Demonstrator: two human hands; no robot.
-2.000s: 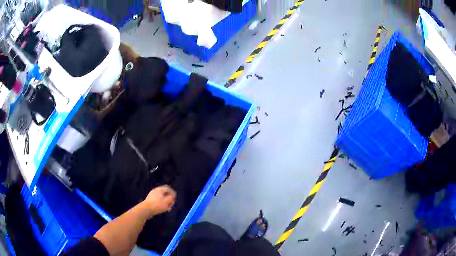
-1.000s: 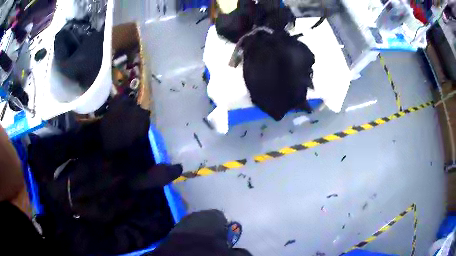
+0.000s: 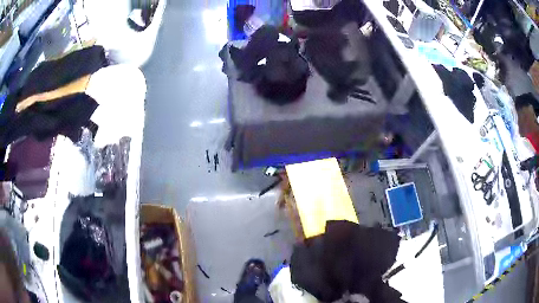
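Note:
Neither of my hands shows clearly. A blurred skin-toned shape (image 3: 8, 263) is cut off by the left edge, and I cannot tell whose it is. Nearest in front, a bunched black cloth piece (image 3: 343, 257) lies over a white sheet (image 3: 421, 260) at the bottom centre-right. A flat, pale yellow panel (image 3: 322, 198) lies just beyond it, its near end under the cloth. Farther ahead, black garments (image 3: 275, 68) are heaped on a large grey-covered block (image 3: 307, 139).
A white table (image 3: 115, 97) on the left holds black cloth. A cardboard box (image 3: 184, 254) of thread cones stands beside it. A shoe (image 3: 253, 278) is on the grey floor (image 3: 221, 222). On the right are a blue pedal plate (image 3: 404, 203) and a white table with black-handled scissors (image 3: 483, 177).
The view has swung right and forward. The blue bin of black garments and the arm over it have left the picture. The yellow panel and right-hand table now show.

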